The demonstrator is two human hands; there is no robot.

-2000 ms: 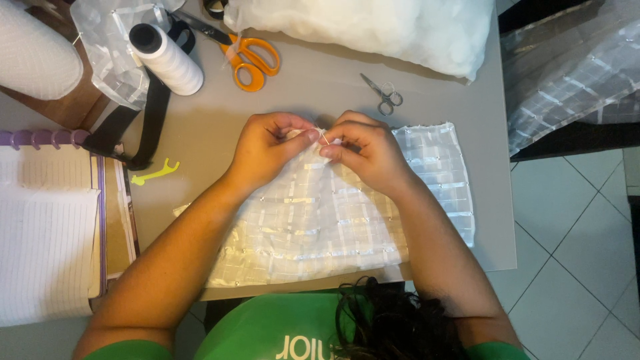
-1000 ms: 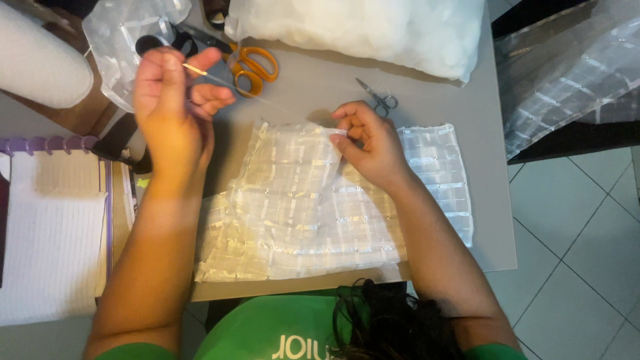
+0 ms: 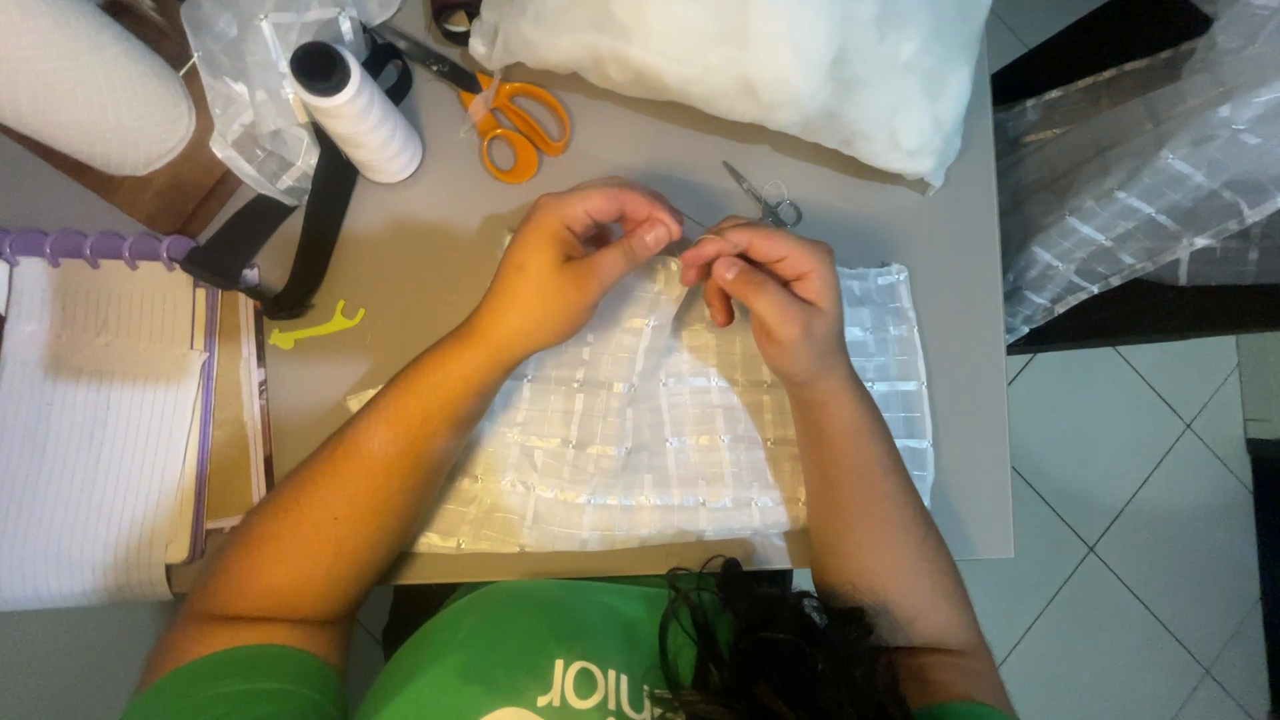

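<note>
A sheer white fabric with a shiny checked weave [image 3: 640, 440] lies at the table's near edge, its top edge raised between my hands. My left hand [image 3: 590, 260] has thumb and forefinger pinched at the fabric's upper edge, beside a thin needle [image 3: 690, 217] that spans the gap between the hands; which fingers hold it is hard to tell. My right hand [image 3: 775, 285] is pinched at the needle's other side, fingers curled above the cloth. Small metal scissors [image 3: 765, 198] lie just beyond my right hand, with a loop of thread by their handles.
Orange-handled scissors [image 3: 520, 130], a white thread cone [image 3: 365, 120] and a black strap [image 3: 320, 220] lie at the back left. A yellow-green plastic piece [image 3: 318, 326] is near the ring-bound notebook [image 3: 100, 420]. A stuffed white bag [image 3: 760, 70] sits at the back; sheer fabric [image 3: 1150, 180] lies at right.
One second ago my left hand was raised toward the back left, drawing a thread out from the cloth. It has come back down beside my right hand at the fabric's upper edge.
</note>
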